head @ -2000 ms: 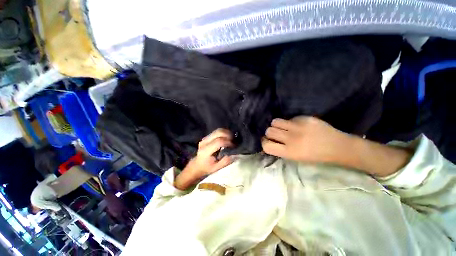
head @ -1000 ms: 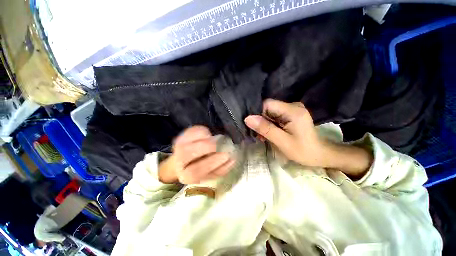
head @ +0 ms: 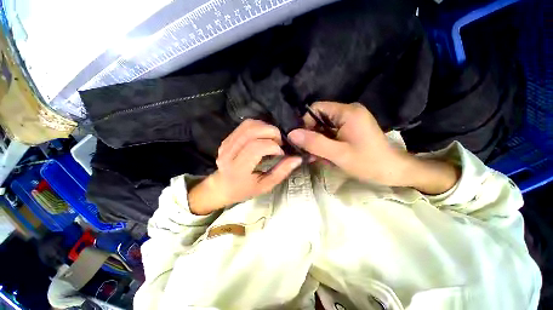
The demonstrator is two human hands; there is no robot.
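Note:
A black garment [head: 364, 60] lies over my lap against the table edge. A flat black strip of it with a zip-like line of stitching or teeth [head: 164, 104] extends to the left. My right hand [head: 355, 142] grips a bunched fold of the cloth between thumb and fingers; a thin dark piece sticks out near its index finger, and I cannot tell if it is a tool. My left hand [head: 250, 160] is at the same fold, thumb and fingers curled close to the cloth. Its fingertips are partly hidden by the fold, so its hold is unclear.
A white table with a ruler-marked edge [head: 200, 27] runs across the top left. Worn brown cardboard [head: 36, 112] is at its left corner. Blue crates stand at left [head: 76, 191] and right [head: 521, 172], the right one beside dark cloth. A grey-sleeved arm or cloth shows lower left.
My left hand has come back to the fold beside my right hand. My right hand has turned, thumb now on the fold. The view has shifted, so the table and garment strip sit further left.

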